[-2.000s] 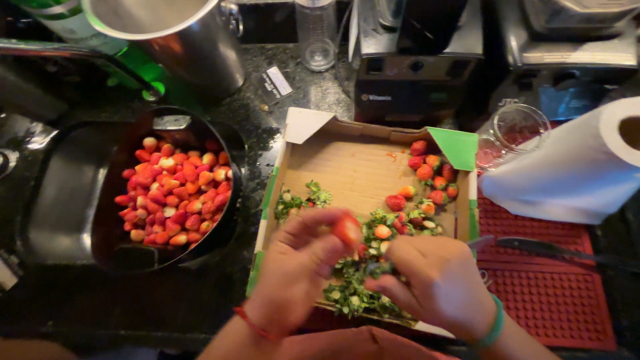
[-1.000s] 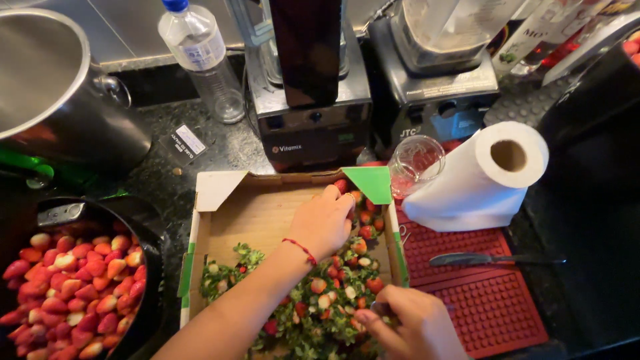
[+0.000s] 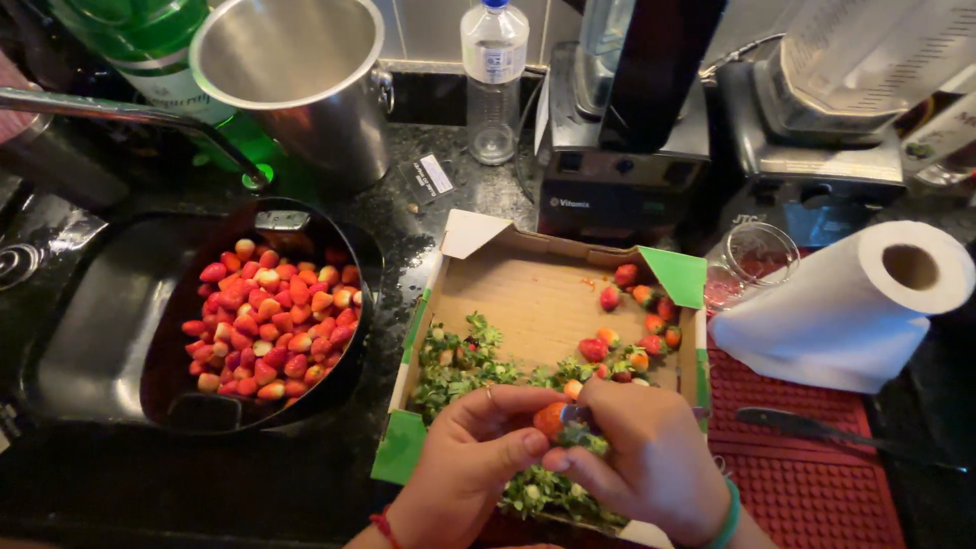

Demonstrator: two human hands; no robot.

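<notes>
Over the near part of a cardboard box (image 3: pixel 526 286), my left hand (image 3: pixel 488 450) holds a strawberry (image 3: pixel 547 420) between thumb and fingers. My right hand (image 3: pixel 644 450) grips a small knife (image 3: pixel 576 413), its blade at the leafy end of that berry and its handle mostly hidden by the fingers. Cut green strawberry tops (image 3: pixel 465 374) lie in the box's left and near parts. Whole strawberries (image 3: pixel 595 350) lie along its right side. On the left, a black pot (image 3: pixel 171 381) holds many hulled strawberries (image 3: pixel 267 320).
The pot stands at a sink (image 3: pixel 99 328) under a metal faucet (image 3: pixel 152 114). Behind are a steel bucket (image 3: pixel 335 114), a plastic bottle (image 3: pixel 494 91) and two blender bases (image 3: pixel 625 191). A glass (image 3: pixel 762 255), paper towel roll (image 3: pixel 831 313) and table knife (image 3: pixel 808 428) are on the right, by a red mat (image 3: pixel 808 488).
My left hand has come back from the box's far right corner, and now holds a strawberry against the knife in my right hand. The view has shifted left.
</notes>
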